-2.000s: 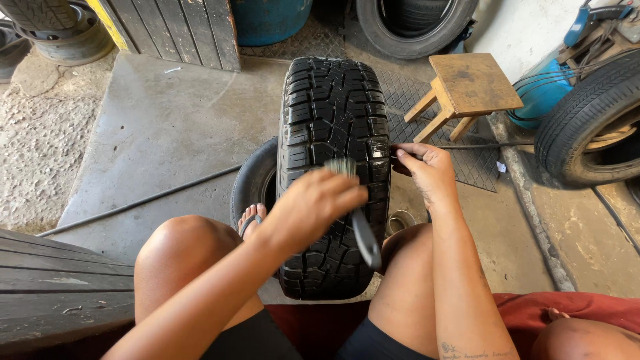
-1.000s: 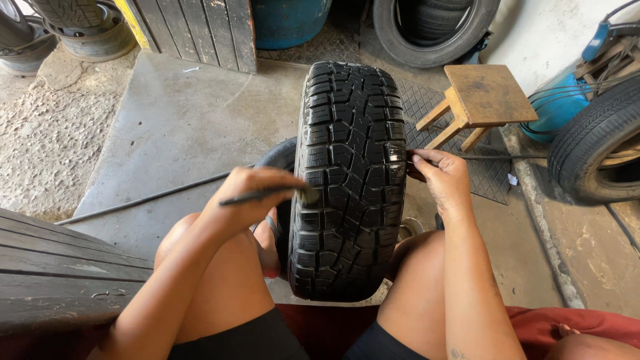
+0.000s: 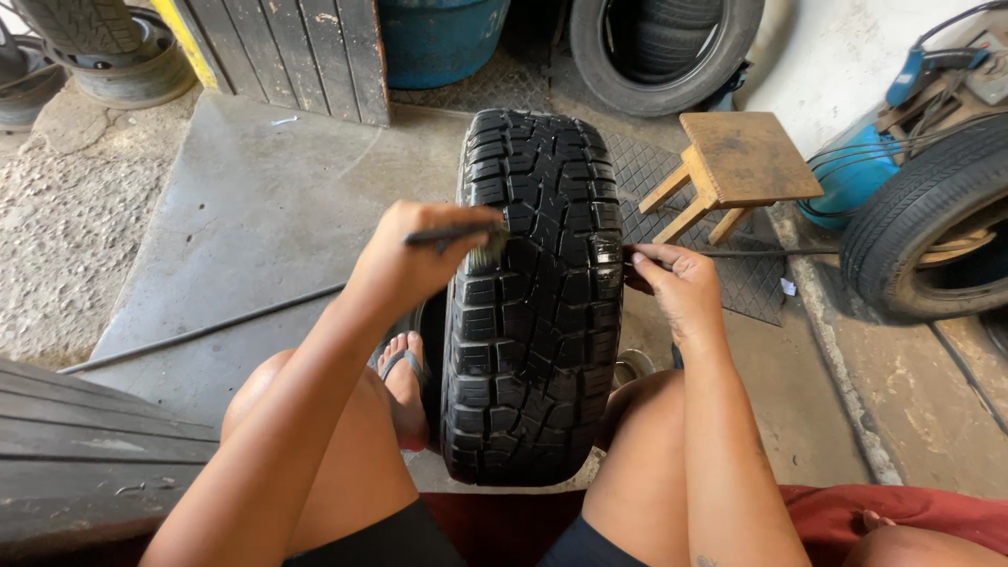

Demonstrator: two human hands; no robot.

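Observation:
A black tyre (image 3: 543, 315) with a chunky, glossy wet tread stands upright between my knees. My left hand (image 3: 421, 244) grips a brush (image 3: 490, 246) by its dark handle, and the bristles touch the tread's left shoulder. At the tyre's right edge, my right hand (image 3: 679, 279) has thumb and fingers pinched together on the sidewall side; whether something thin is between them I cannot tell. Another tyre lies low behind the upright one, mostly hidden by it, beside my sandalled foot (image 3: 405, 370). A round tin (image 3: 632, 366) is partly visible beside my right knee.
A wooden stool (image 3: 744, 157) stands beyond my right hand. Tyres lean at the back (image 3: 669, 94) and far right (image 3: 929, 228). A blue tub (image 3: 445, 39) is behind, a black hose (image 3: 213, 327) crosses the floor, and a person's bare knee (image 3: 929, 547) shows at lower right.
The brush has moved from over the middle of the tread to its left shoulder, then a little further up along that side. My right hand stays by the tyre's right edge.

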